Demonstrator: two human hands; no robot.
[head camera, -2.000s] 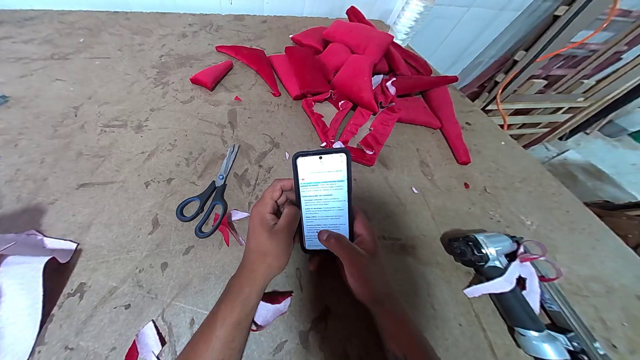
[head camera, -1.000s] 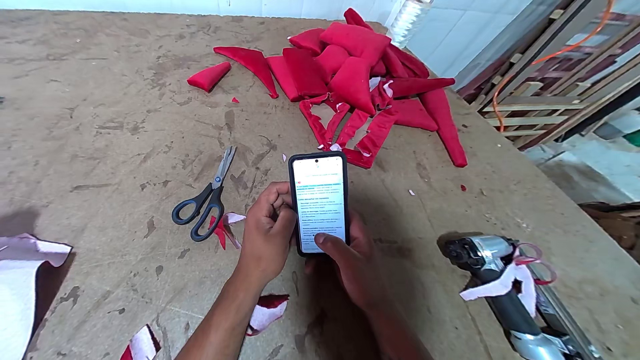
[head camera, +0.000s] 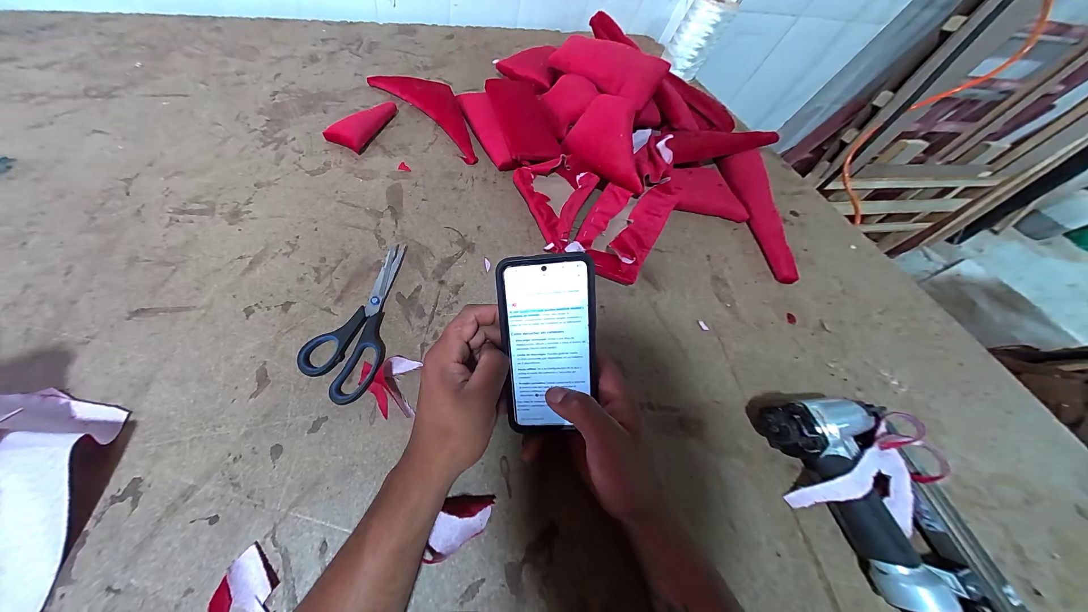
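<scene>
A smartphone in a black case (head camera: 549, 340) is held upright above the table, its lit screen bearing text. Its left edge rests in my left hand (head camera: 466, 382), fingers curled against the case. My right hand (head camera: 608, 425) supports the lower right side, with the thumb on the lower screen. To the left of my left hand lie scissors with black and blue handles (head camera: 353, 340), blades slightly apart. A small red and white fabric scrap (head camera: 387, 387) touches the area beside their handles. Beyond the phone are red cut fabric strips (head camera: 625, 225).
Several stuffed red fabric pieces (head camera: 595, 102) are heaped at the back of the worn table (head camera: 212, 212). A pneumatic stapler (head camera: 858, 501) with scraps on it lies at right. White-backed fabric (head camera: 38, 476) is at left. A spool of white thread (head camera: 701, 34) and wooden frames (head camera: 935, 183) stand behind.
</scene>
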